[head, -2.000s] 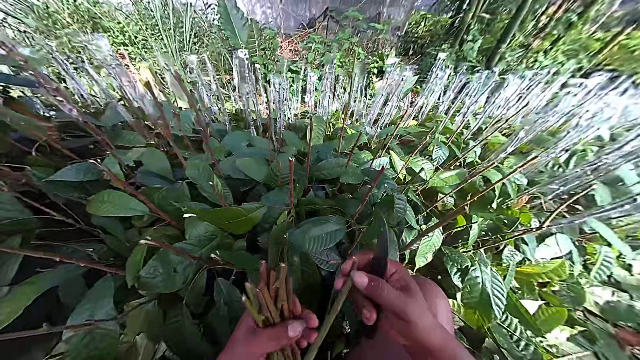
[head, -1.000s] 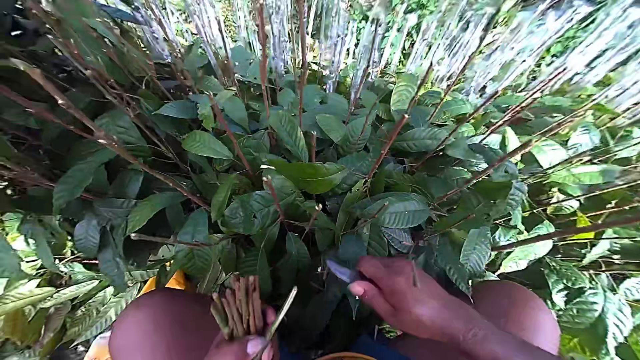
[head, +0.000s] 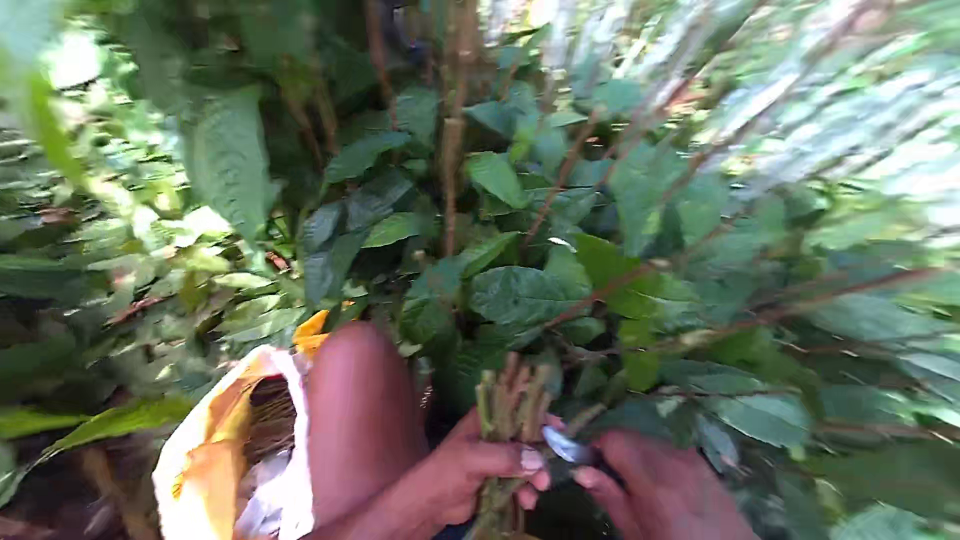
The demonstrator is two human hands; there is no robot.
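Observation:
My left hand (head: 499, 465) is closed around a bundle of cut green-brown stem cuttings (head: 514, 397), their cut ends pointing up. Just right of the bundle, my right hand (head: 652, 480) grips a knife (head: 566, 445); its short pale blade points left, close to the left fingertips. One more stem (head: 586, 418) slants up behind the blade; which hand holds it, if either, I cannot tell. Blur hides the knife's handle.
A white and yellow sack (head: 232, 450), open at the top with thin brown material and pale plastic inside, stands left of my knee (head: 364, 405). Leafy plants (head: 525, 292) with bare woody stems (head: 450, 180) rise close in front and to the right.
The view has swung left and down, bringing the open sack into sight. The knife has come from apart to close beside the bundle. The single pale stem by my left hand has shifted or been taken in.

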